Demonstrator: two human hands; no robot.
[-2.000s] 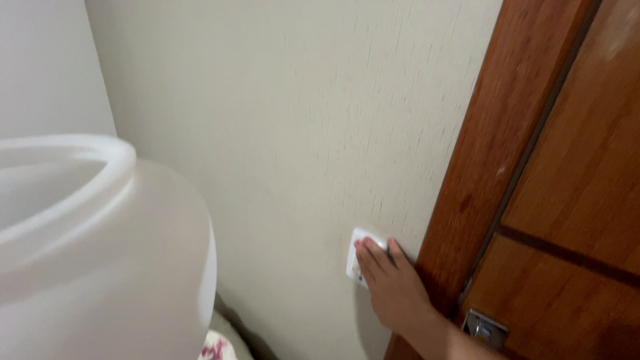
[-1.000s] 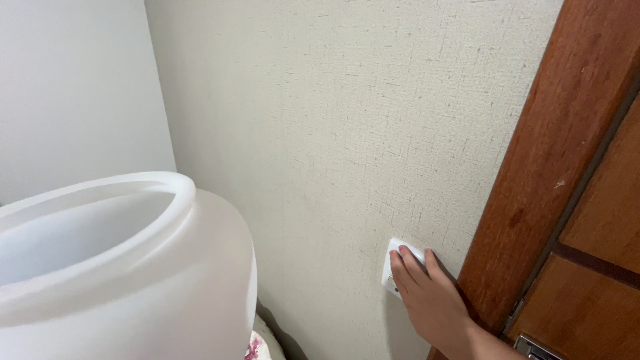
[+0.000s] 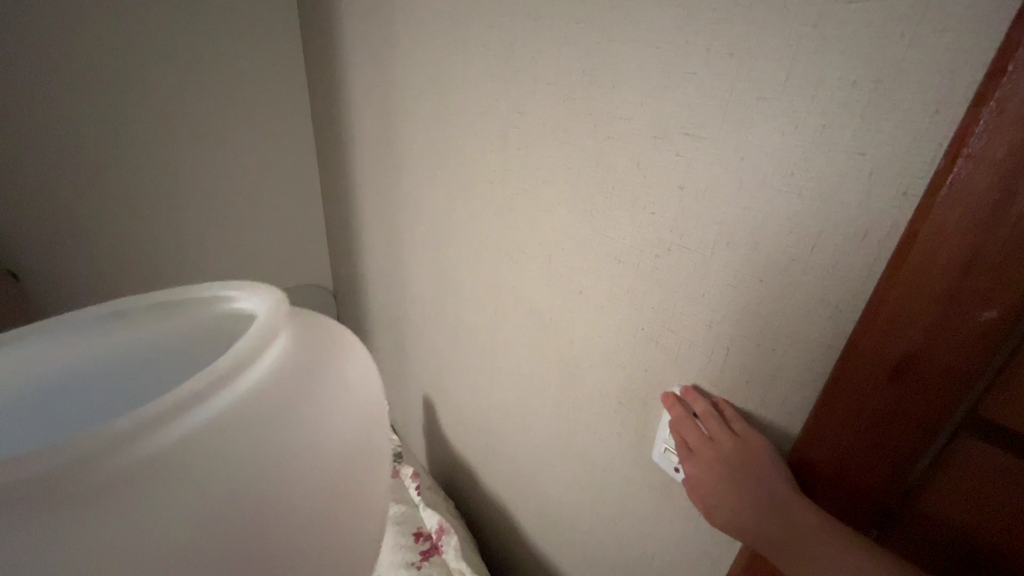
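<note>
At the lower right, my right hand lies over a white wall switch plate, its fingers touching the plate and covering much of it. The hand grasps nothing, and its fingers are slightly spread. A large frosted white globe-shaped lampshade, round and open at its top, fills the lower left close to the camera. My left hand is out of sight; whether it holds the shade cannot be seen.
Behind the plate runs a textured beige wall, meeting a plain wall at a corner on the left. A reddish wooden door frame stands at the right. Floral fabric shows below, beside the shade.
The room light has dimmed and a darker shadow now lies on the wall. My right hand remains at the switch plate. The view has shifted somewhat.
</note>
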